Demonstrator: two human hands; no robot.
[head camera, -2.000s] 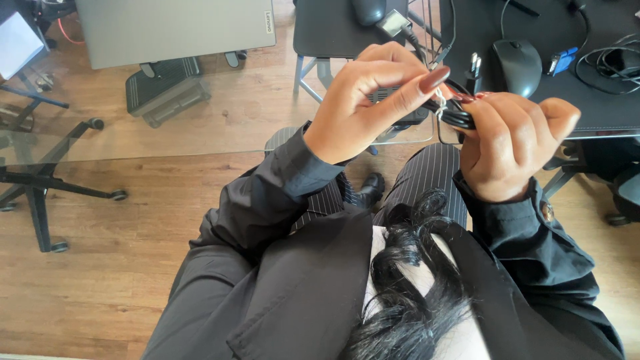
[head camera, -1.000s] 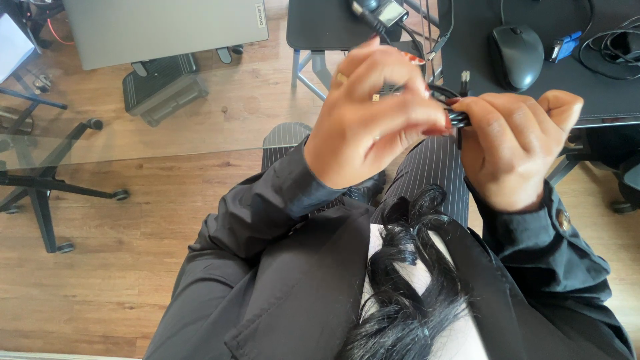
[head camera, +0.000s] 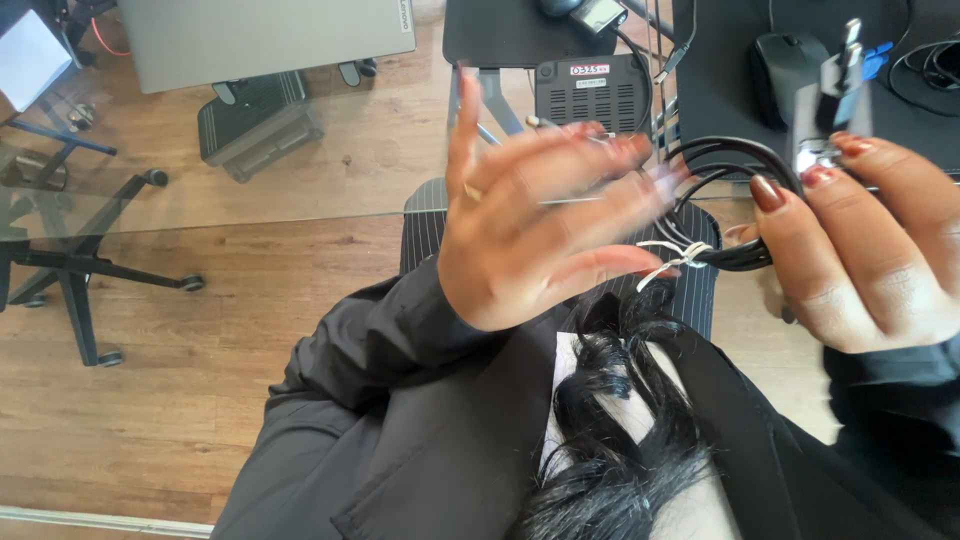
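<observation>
My right hand grips a coiled black cable at its right side, with the cable's plug pointing up above the fingers. A white twist tie is wound around the bottom left of the coil, its ends sticking out. My left hand, motion-blurred, is spread just left of the coil, its thumb tip beside the tie. Whether the thumb touches the tie cannot be told.
A black mouse and more cables lie on the black surface at upper right. Past my left fingers is a black vented box with labels. A grey Lenovo laptop is at upper left, on the glass tabletop.
My left hand's fingers, earlier closed in at the cable, have spread apart. The coil, bunched up in the earlier frames, shows as open loops. My right hand still holds it.
</observation>
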